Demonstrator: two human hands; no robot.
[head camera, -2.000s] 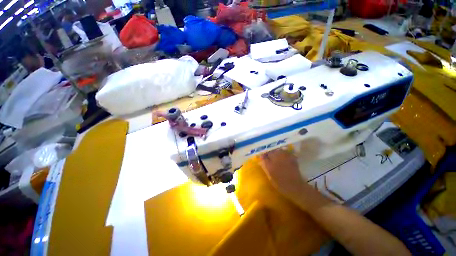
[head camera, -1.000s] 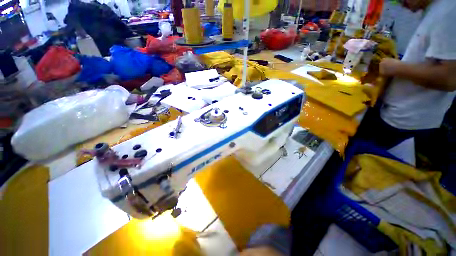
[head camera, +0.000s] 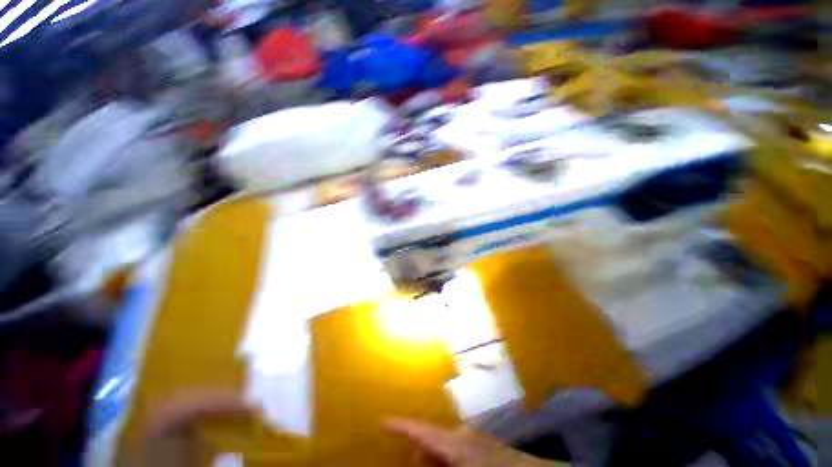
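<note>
The frame is blurred. A mustard-yellow workpiece (head camera: 365, 374) lies below the lamp-lit needle area of the white sewing machine (head camera: 474, 223). A second yellow panel (head camera: 552, 324) lies right of the needle, and a long yellow panel (head camera: 202, 292) lies at the left. My right hand (head camera: 447, 442) is at the bottom, its fingertips on the workpiece's lower right part. My left hand (head camera: 196, 410) is a smear over the lower end of the left panel. Its fingers cannot be made out, nor can any grip by either hand. The needle and foot are lost in glare and blur.
A white plastic-wrapped bundle (head camera: 306, 141) lies behind the machine. Red (head camera: 287, 55) and blue (head camera: 383, 64) bundles are farther back. Yellow cloth (head camera: 785, 219) lies beyond the machine's right end. A dark blue container (head camera: 730, 410) is at the lower right.
The view swung right, then back left. The right-hand panel, absent as a separate piece at first, lies right of the needle. My left hand has come into view; my right hand has moved to the workpiece.
</note>
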